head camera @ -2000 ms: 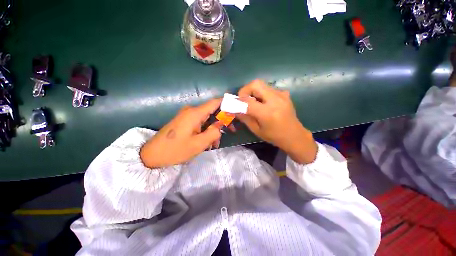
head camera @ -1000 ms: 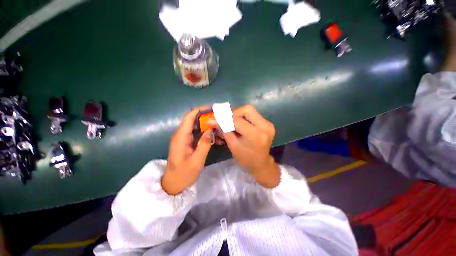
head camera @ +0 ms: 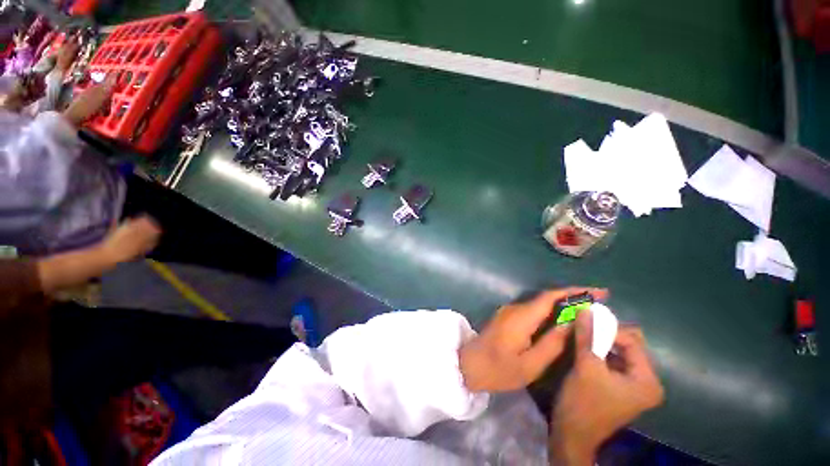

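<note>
My left hand (head camera: 521, 341) holds a metal clip (head camera: 573, 310) whose face looks bright green, near the bench edge. My right hand (head camera: 608, 387) pinches a small white wipe (head camera: 602, 329) against the clip's right side. The clip's lower part is hidden by my fingers. The clear solvent bottle (head camera: 581, 224) with a silver top and red-marked label stands just beyond my hands. Three separate clips lie to the left, one of them (head camera: 413, 205) nearest the bottle. A red-faced clip (head camera: 804, 326) lies alone at the far right.
Loose white wipes (head camera: 630, 169) lie beyond the bottle. A large tangled clip pile (head camera: 282, 109) is at upper left, beside a red divided tray (head camera: 150, 77). A pale rail (head camera: 473, 64) crosses behind. Other people's arms and hands show at the left edge.
The view has swung left, bringing the large pile, red tray and people into sight. Both hands stay together at the clip and wipe. The clip's face looks green now, orange before.
</note>
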